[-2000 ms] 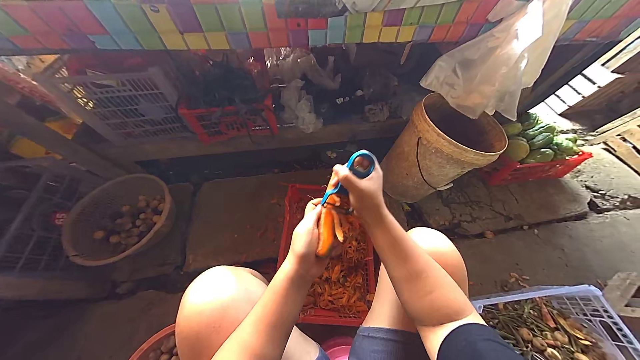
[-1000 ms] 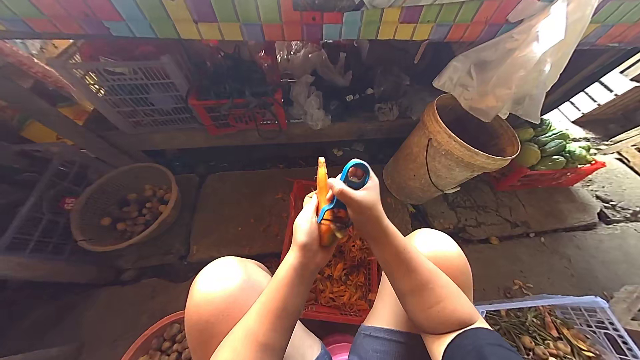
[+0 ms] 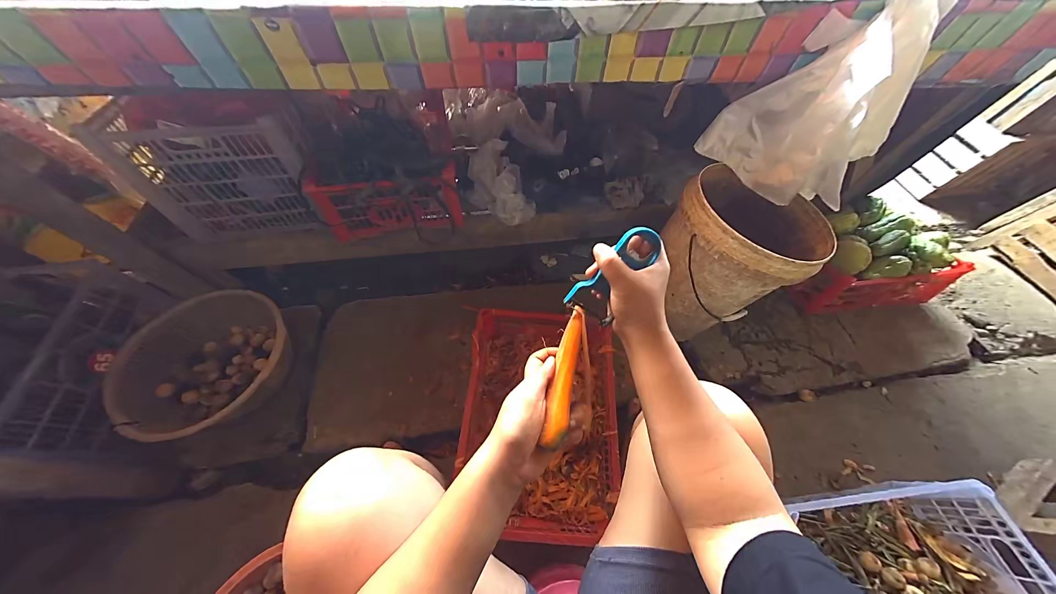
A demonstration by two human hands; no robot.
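Over a red plastic crate [image 3: 610, 462] of orange peelings [image 3: 565, 491], my left hand [image 3: 532, 412] grips a carrot [image 3: 563, 384], its thick end low and its narrow end pointing up and away. My right hand [image 3: 634, 285] holds a blue-handled peeler [image 3: 587, 286], with fingers through the handle's loop. The peeler's head is at the carrot's narrow tip, where a strip of peel hangs along the right side. Whether the blade touches the carrot I cannot tell.
A round basket [image 3: 280, 355] of small round produce stands left. On the right are a worn bucket [image 3: 693, 264], a hanging plastic bag [image 3: 804, 107], a red crate [image 3: 907, 289] of green vegetables and a pale crate [image 3: 982, 495] of roots. A tiled counter [image 3: 396, 41] crosses ahead.
The peeler has moved from beside the carrot's middle out to its far, narrow tip. My hands are farther apart than a second ago, and both still hold the same things.
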